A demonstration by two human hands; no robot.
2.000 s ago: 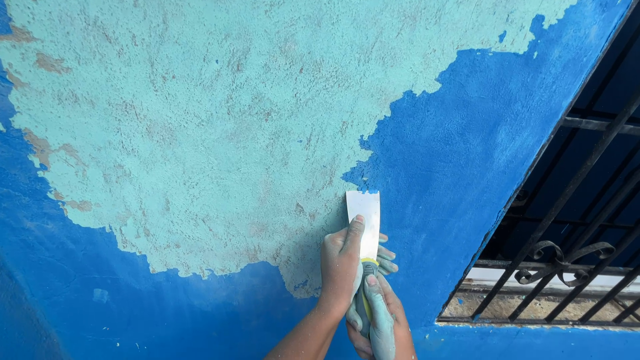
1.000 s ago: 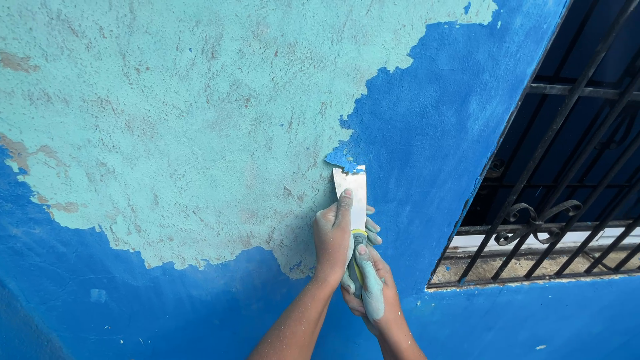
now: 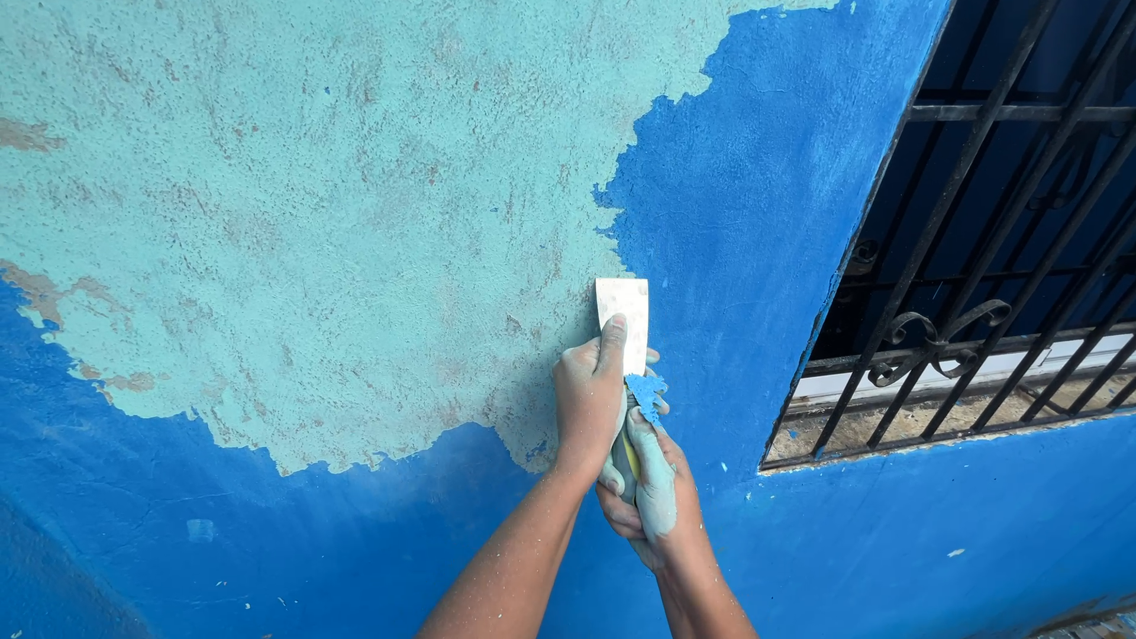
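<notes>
My left hand (image 3: 592, 404) grips a putty knife near the base of its metal blade (image 3: 625, 311), with the thumb lying on the blade. Lower down, my right hand (image 3: 654, 486) is closed around the grey and yellow handle (image 3: 628, 457). The blade's tip lies at the ragged border between the exposed turquoise layer (image 3: 399, 222) and the blue paint (image 3: 745, 186). A loose blue paint flake (image 3: 647, 397) rests where blade and handle meet, above my right thumb. Pale dust coats the fingers of both hands.
On the right, a window opening has a black metal grille (image 3: 941, 346) with scrollwork, and a dusty sill (image 3: 887, 424) behind the bars. Brownish bare patches (image 3: 31, 135) show at the left of the turquoise area. Small pale chips (image 3: 955, 552) dot the lower blue wall.
A blue flake that stood at the blade's tip one second ago now lies near the handle. The blue next to the tip has receded slightly, with more turquoise showing.
</notes>
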